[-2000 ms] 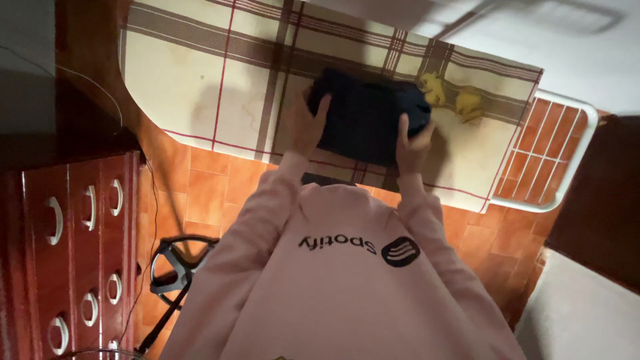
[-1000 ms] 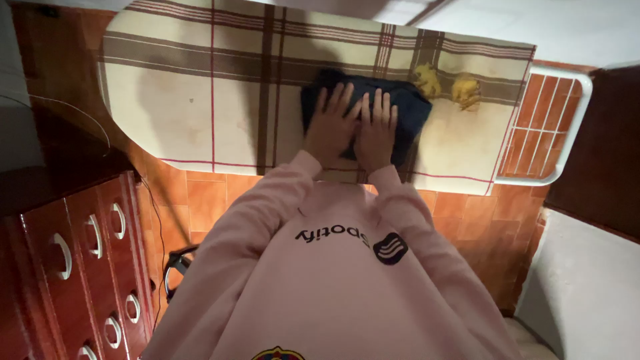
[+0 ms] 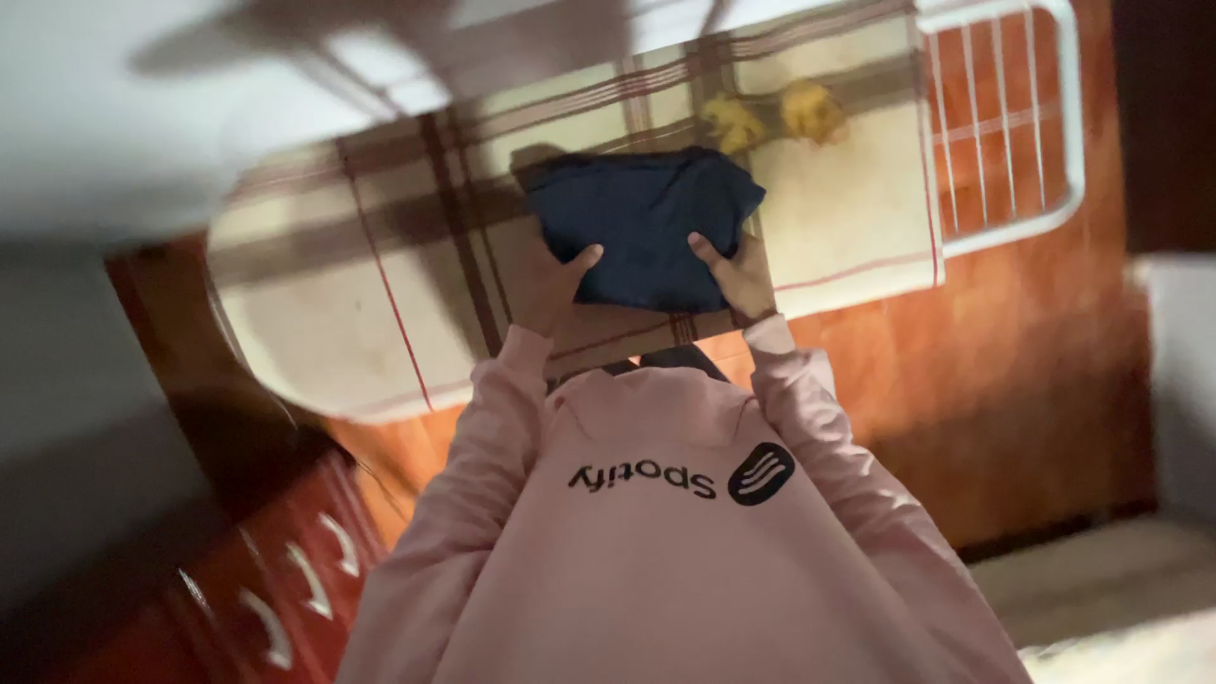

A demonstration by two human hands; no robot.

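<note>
A folded dark blue cloth, maybe a garment, (image 3: 646,228) lies on an ironing board with a checked cream cover (image 3: 836,228). My left hand (image 3: 560,285) is at the cloth's left edge, its thumb on top and its fingers hidden at the side or underneath. At the right edge my right hand (image 3: 741,275) grips in the same way, thumb on top. Two small yellow things (image 3: 731,123), too blurred to name, rest on the board just beyond the cloth's right corner; the other (image 3: 813,112) lies farther right.
A white wire rack (image 3: 1069,142) extends from the board's right end. A red chest of drawers with pale handles (image 3: 304,579) stands at the lower left. Behind the board runs a white wall (image 3: 237,95). Orange floor tiles (image 3: 1007,380) show below.
My hands were flat on top of the blue cloth a second ago; now they are apart, one at each side edge. The view has tilted.
</note>
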